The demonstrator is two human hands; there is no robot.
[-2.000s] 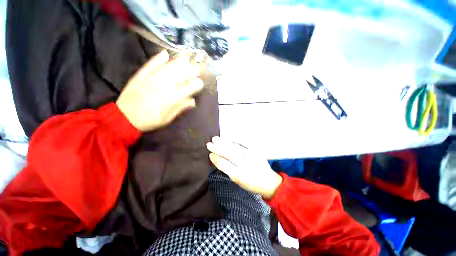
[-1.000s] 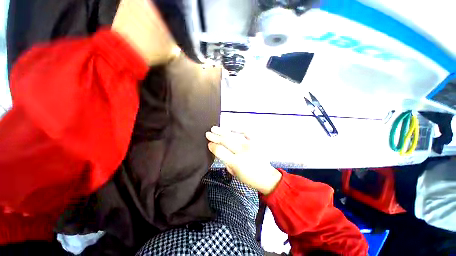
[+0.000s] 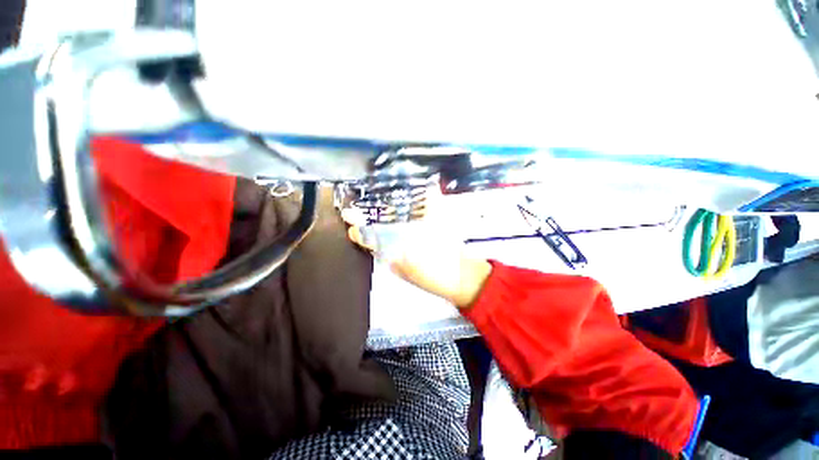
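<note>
The dark brown garment (image 3: 332, 296) lies over the left of the white table and my lap, its straight right edge running up to the needle area (image 3: 382, 199). My right hand (image 3: 431, 256) is at that edge, fingertips close to the presser foot; whether they pinch the fabric is unclear. My left hand is hidden behind the machine; only the red sleeve shows at left. The white machine head (image 3: 539, 81) fills the top of the view. A large shiny metal part (image 3: 67, 180) is close to the camera at left.
Open thread snips (image 3: 555, 237) lie on the white table (image 3: 629, 256). Green and yellow looped handles (image 3: 709, 244) are at its right. A red object (image 3: 673, 332), dark cloth and a pale cloth pile (image 3: 786, 323) are below right. My houndstooth apron (image 3: 377, 440) shows at the bottom.
The view has moved close to the machine head, which now covers the top and the phone. My right hand has moved up the edge to the needle area. My left hand has gone out of sight.
</note>
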